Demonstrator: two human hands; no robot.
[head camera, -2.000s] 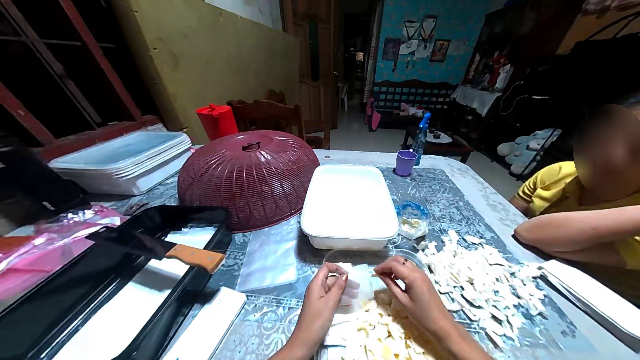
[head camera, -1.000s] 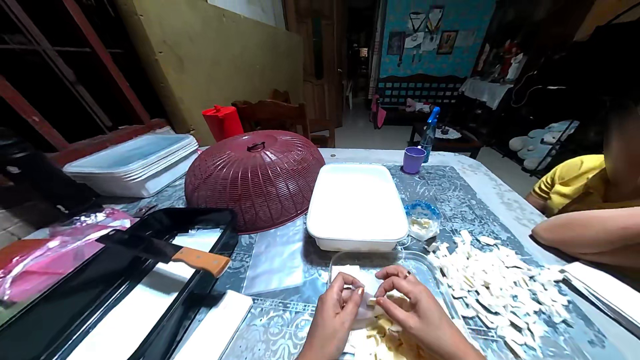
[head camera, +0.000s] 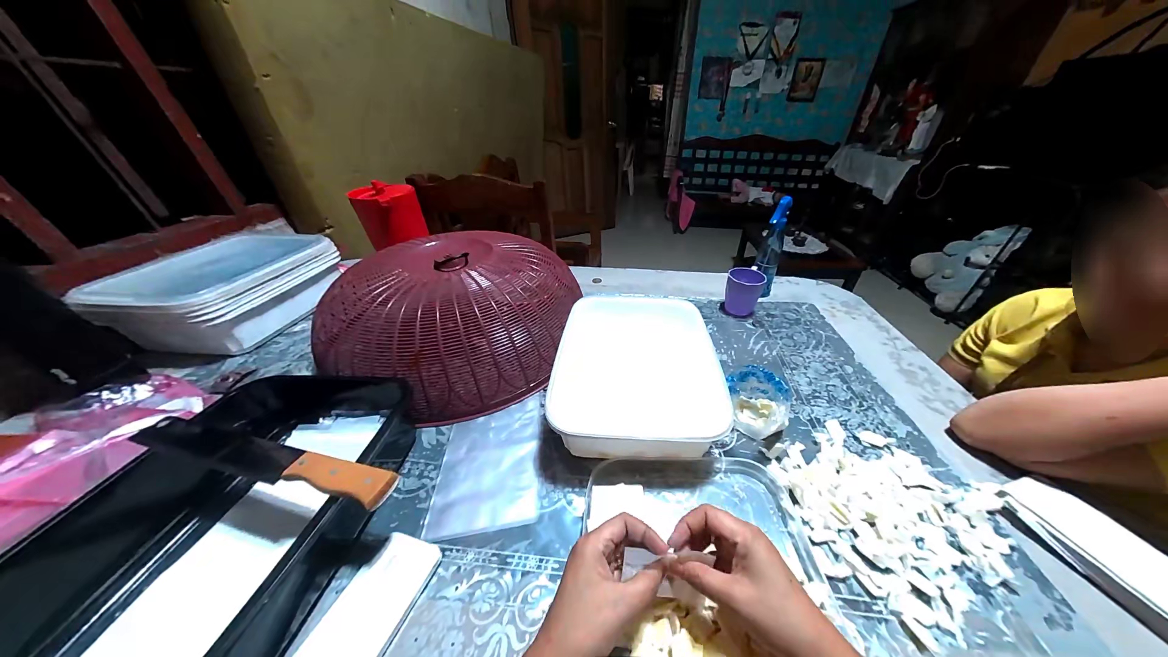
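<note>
My left hand (head camera: 613, 584) and my right hand (head camera: 744, 570) meet at the fingertips, pinching a small piece of thin white wrapper between them. They are above a clear rectangular container (head camera: 721, 470). Pale yellow pieces (head camera: 673, 628) lie below my hands, and white paper (head camera: 616, 500) shows inside the container's far left part. To the right spreads a heap of small white wrapped pieces (head camera: 899, 520). A lidded white plastic tub (head camera: 641, 370) stands beyond the container, with a small blue-rimmed bowl (head camera: 759, 406) holding something whitish at its right.
A knife with a wooden handle (head camera: 339, 478) rests across a black tray (head camera: 342, 392) at left. Clear plastic bags (head camera: 485, 479) lie near a maroon mesh food cover (head camera: 447, 319). Stacked white tubs (head camera: 205, 287), a purple cup (head camera: 744, 290) and a person's forearm (head camera: 1058, 424) are around the table.
My hands have come together at the fingertips; two seconds ago they were farther apart, with thin white wrapper by the left one. The view has shifted slightly.
</note>
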